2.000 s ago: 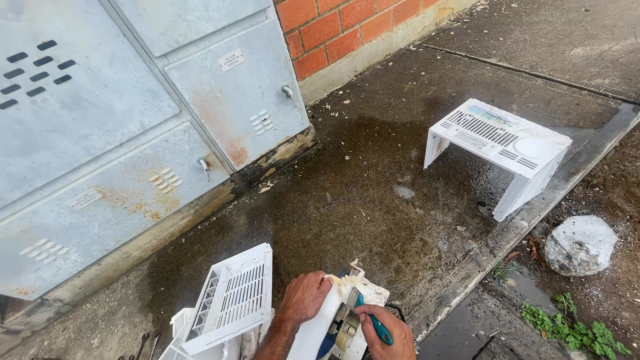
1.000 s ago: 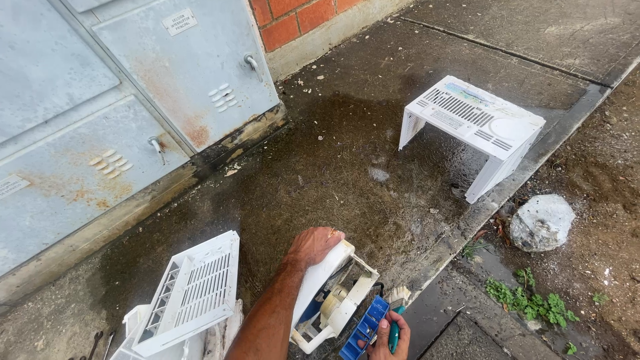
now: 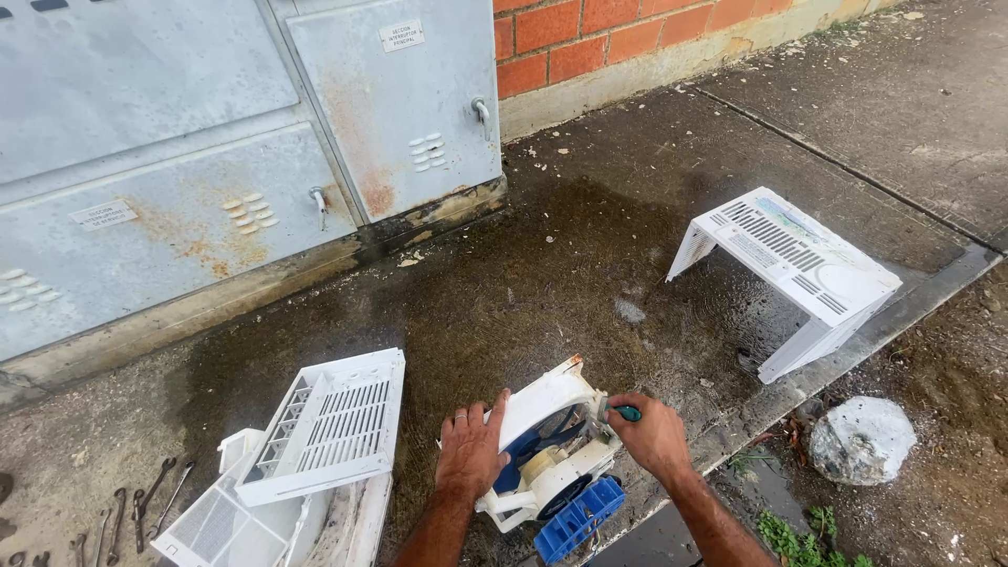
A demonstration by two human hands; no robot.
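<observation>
A white plastic fan housing (image 3: 543, 402) with blue fan blades inside stands on the wet concrete at the bottom middle. My left hand (image 3: 471, 449) rests on its left side, the thumb along the white wall. In my right hand (image 3: 650, 433) is a brush with a green handle (image 3: 628, 413), its bristle end against the housing's upper right corner. A blue slotted plastic part (image 3: 580, 520) lies at the housing's lower right edge. Left of my left arm, a white louvred grille panel (image 3: 339, 425) leans on other white plastic parts (image 3: 228, 516).
A white slotted casing (image 3: 787, 252) stands on the concrete at right, near the kerb. Several wrenches (image 3: 118, 524) lie at the lower left. A rough whitish stone (image 3: 863, 439) sits on the soil. A rusty grey metal cabinet (image 3: 236, 189) and a brick wall (image 3: 583, 47) line the back.
My right hand has moved from beside the blue part up to the housing's far right corner. My left hand's fingers now spread on the housing's left side. The view has shifted.
</observation>
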